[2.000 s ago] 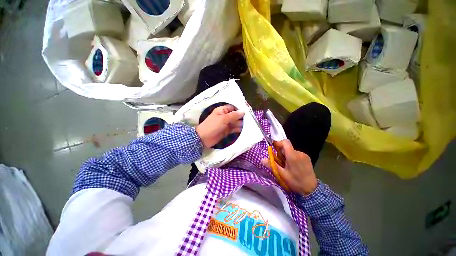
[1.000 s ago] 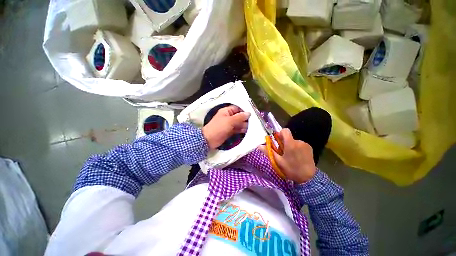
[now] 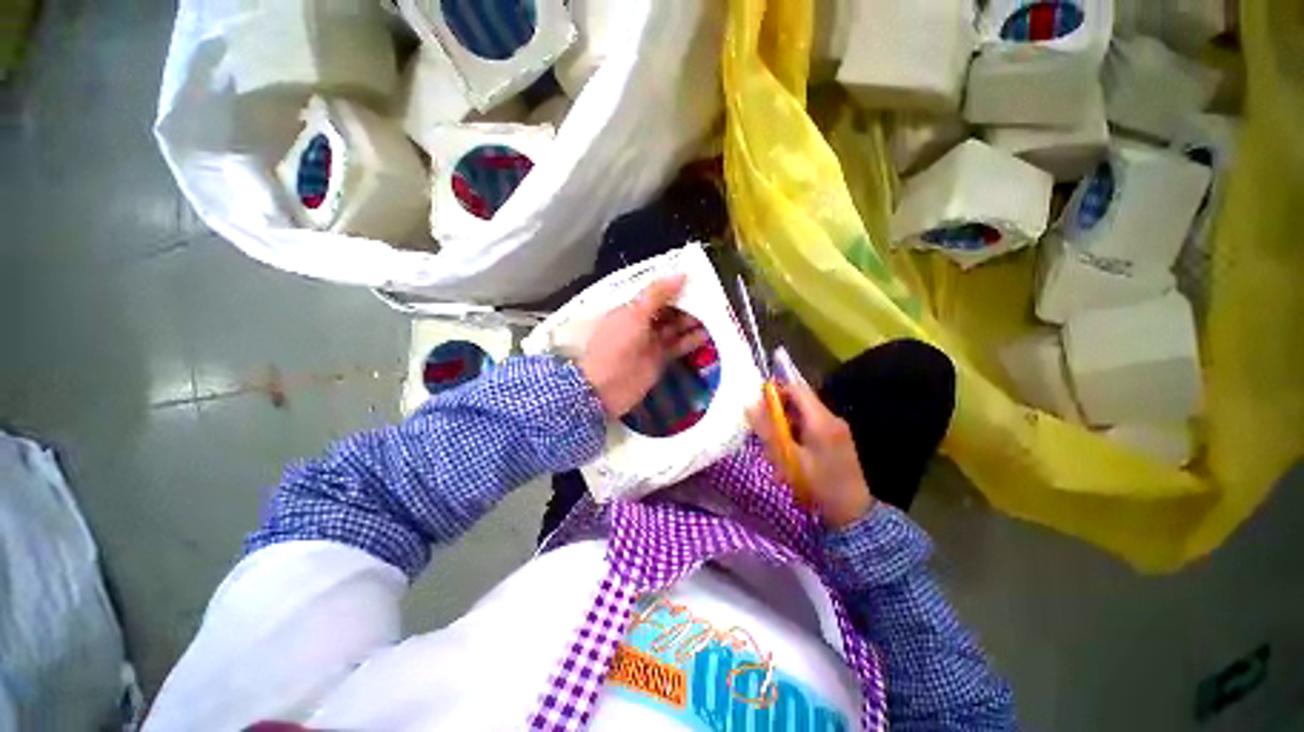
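Observation:
A cream fabric block (image 3: 629, 465) is held over my lap, its face with a dark blue and red round emblem (image 3: 684, 398) turned up. My left hand (image 3: 629, 348) is on the block, fingers over the emblem's upper part. My right hand (image 3: 815, 446) holds orange-handled scissors (image 3: 781, 425), with the slim blades pointing up along the block's right edge. Whether the blades touch the edge cannot be told. The block's ragged seam edge shows along its top.
A white sack (image 3: 386, 269) of blocks is at the upper left. A yellow sack (image 3: 987, 429) of blocks is at the upper right. One block (image 3: 429, 340) lies on the floor below the white sack. Another pale sack (image 3: 50, 572) is at the lower left.
My left hand has opened its fingers and shifted up on the emblem, uncovering its lower right part. The scissors now point more upright. The sacks appear slightly lower and further right in view.

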